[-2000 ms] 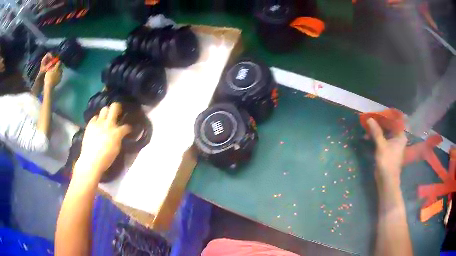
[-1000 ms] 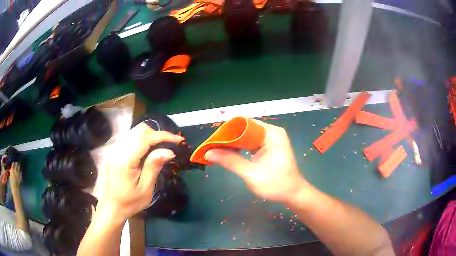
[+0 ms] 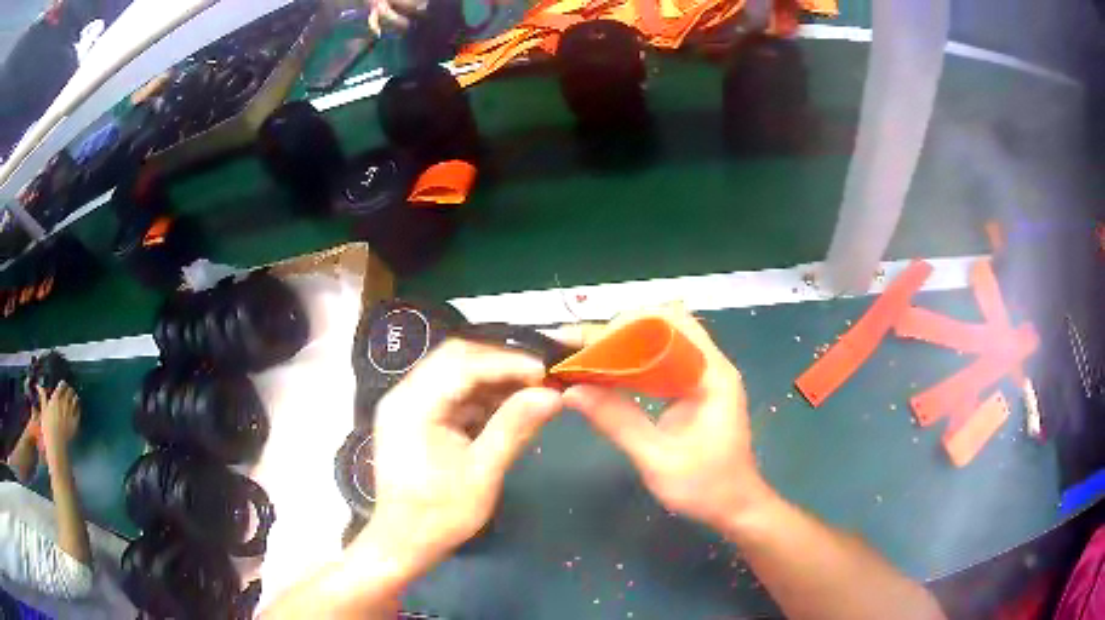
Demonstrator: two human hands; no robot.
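Note:
My right hand (image 3: 685,442) grips an orange strap (image 3: 648,355) folded into a loop, above the bench in front of me. My left hand (image 3: 454,448) pinches a thin black curved part (image 3: 509,343). Its end meets the pinched end of the strap between the fingertips of both hands. Whether the two are joined is hidden by the fingers. Behind my left hand a round black speaker (image 3: 399,340) shows a pale ring and logo. Another speaker is mostly covered by that hand.
Loose orange straps (image 3: 863,333) lie on the bench at right. A cardboard tray (image 3: 318,258) with stacked black rings (image 3: 200,409) stands at left. A white post (image 3: 891,145) rises beyond the white-edged conveyor, which bears black units (image 3: 602,75). Another person's hands (image 3: 58,418) are at far left.
My two hands have come together, bringing the black part against the folded strap. Earlier my left hand was at the stacked rings. The view has shifted, showing more of the conveyor and loose straps.

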